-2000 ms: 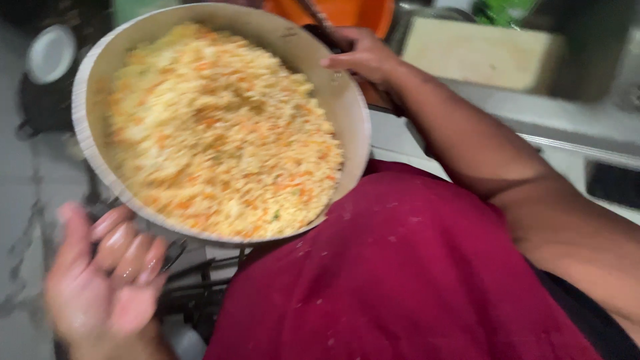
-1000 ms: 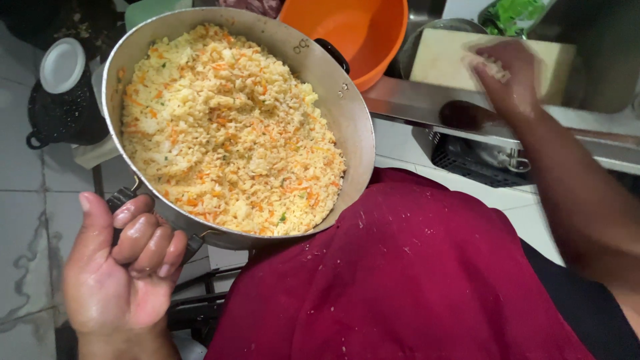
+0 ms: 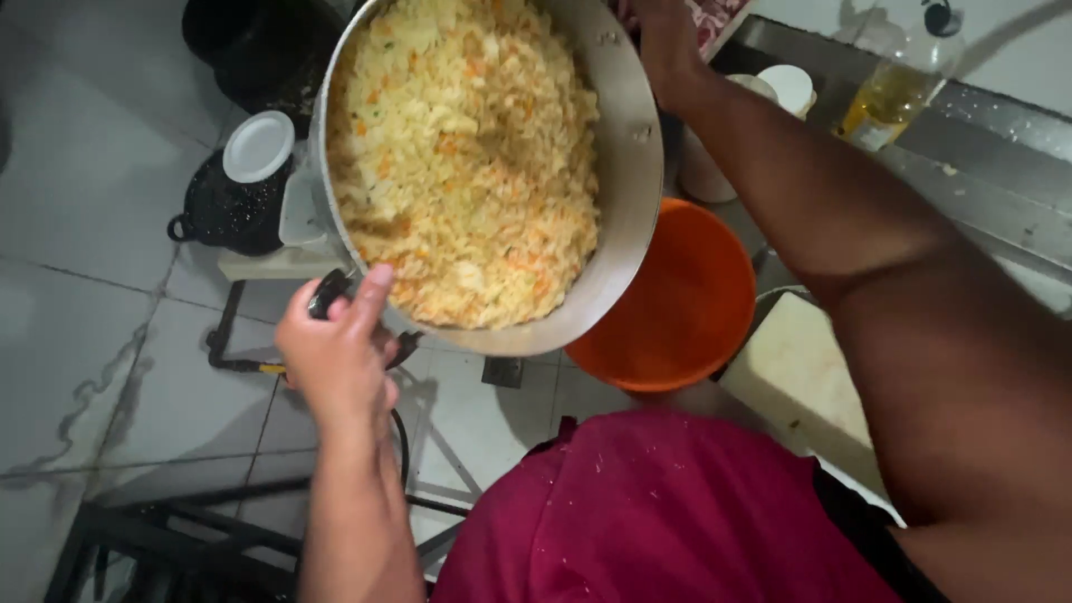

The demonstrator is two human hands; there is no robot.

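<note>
A large metal pot (image 3: 624, 201) full of cooked rice with orange bits (image 3: 469, 167) is tilted, its open top facing me. My left hand (image 3: 343, 335) grips the black handle (image 3: 331, 293) at the pot's lower left. On the other side, at the upper right, my right hand (image 3: 667, 50) is at the pot's far rim; its fingers and any handle there are hidden behind the rim and wrist. Below and right of the pot is an orange plastic bowl (image 3: 691, 306), partly covered by it. Grains stick to my dark red apron (image 3: 653, 502).
A pale cutting board (image 3: 800, 377) lies right of the bowl, under my right arm. A bottle of yellow oil (image 3: 892, 96) stands by the metal counter edge (image 3: 988, 126). Black pan (image 3: 230, 201), white lid (image 3: 259, 146) and black metal stand (image 3: 176, 536) are at left; raw meat (image 3: 712, 21) is at top.
My right hand has gone from over the cutting board to the pot's far side. The pot has turned and moved up in view. The view has swung, showing more of the floor and the oil bottle.
</note>
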